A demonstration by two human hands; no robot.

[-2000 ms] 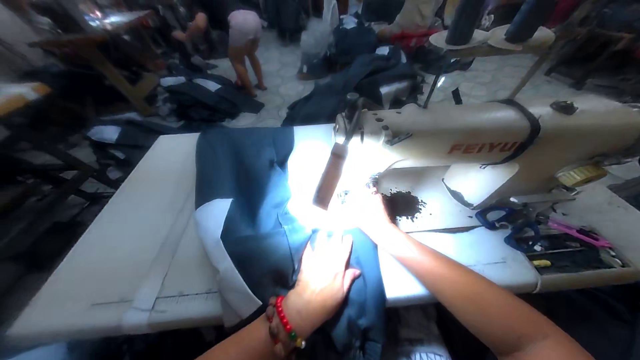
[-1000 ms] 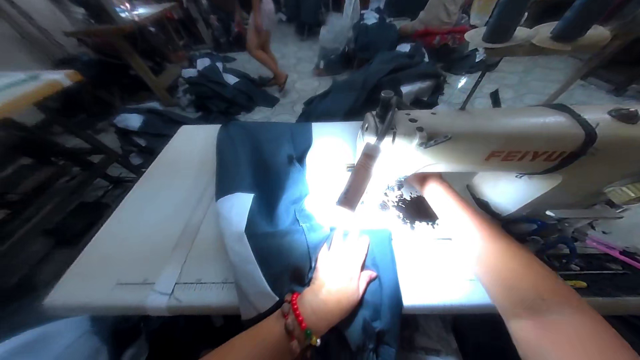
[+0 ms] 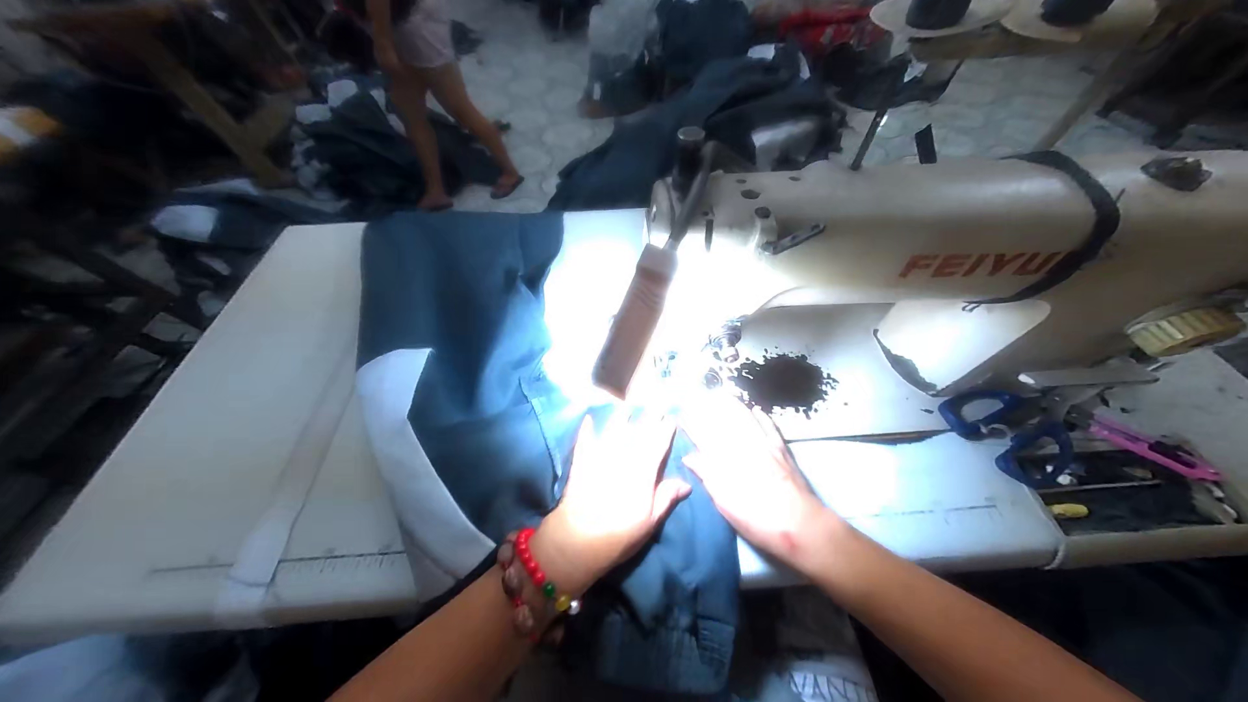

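A dark blue-grey garment with a white panel lies over the table's front edge, left of and below the needle area of a Feiyu sewing machine. My left hand, with beaded bracelets at the wrist, rests flat on the cloth, fingers toward the needle. Beside it my right hand lies on the cloth and machine bed, fingers extended toward the presser foot. Strong glare hides the fingertips and the needle. A lever with a brown wrapped grip hangs from the machine's head, just above the fingers.
Blue-handled scissors and a pink tool lie in a tray at the right. Thread cones stand behind the machine. Garment piles cover the floor beyond, where a person stands. Cloth hangs below the table.
My right hand has come back from beneath the machine arm, beside the needle, to the cloth next to my left hand. The person beyond has shifted position.
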